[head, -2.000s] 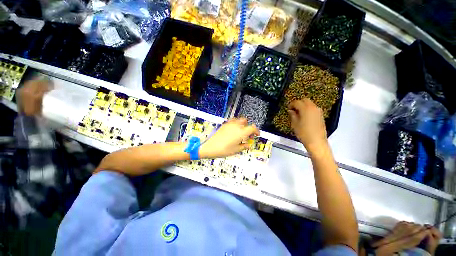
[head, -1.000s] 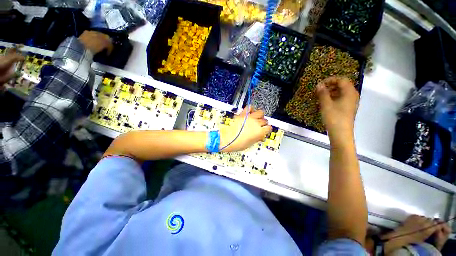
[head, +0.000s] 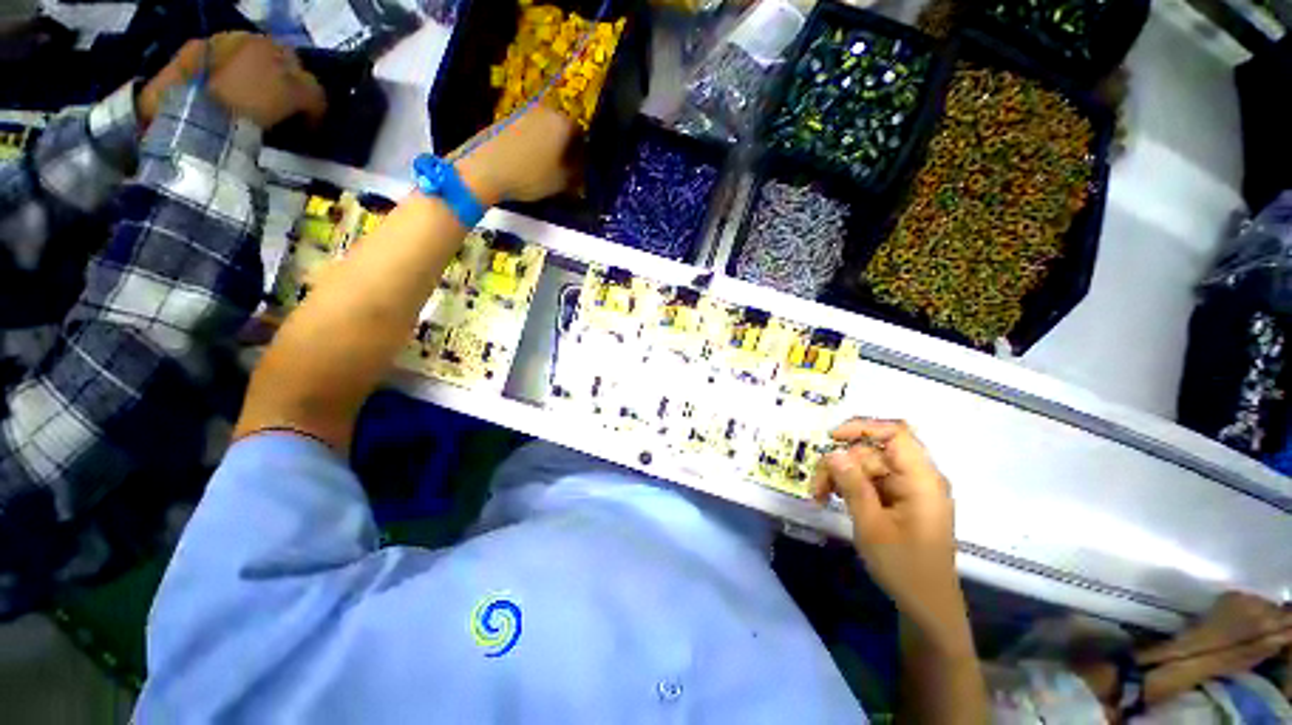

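A cream-yellow circuit board panel (head: 666, 375) lies on the pale rail, with yellow and dark parts along its far edge. My left hand (head: 536, 153), with a blue wrist strap (head: 449, 190), reaches into the black bin of yellow block components (head: 546, 57). Its fingertips are hidden among them, so its grip cannot be seen. My right hand (head: 893, 496) is at the panel's near right corner, thumb and fingers curled close together. Whether a small part is between them is unclear. A second panel (head: 468, 319) lies to the left, partly under my left forearm.
Beyond the rail (head: 1049, 453) stand bins of blue-violet parts (head: 660, 198), grey parts (head: 794, 238), green-black cylinders (head: 857, 106) and copper-brown rings (head: 985, 206). A person in a checked sleeve (head: 156, 269) works at the left. Another person's hands (head: 1219, 644) show at lower right.
My left hand has moved from over the panel into the yellow parts bin. My right hand has left the ring bin and come down to the panel's right corner. The view has shifted.
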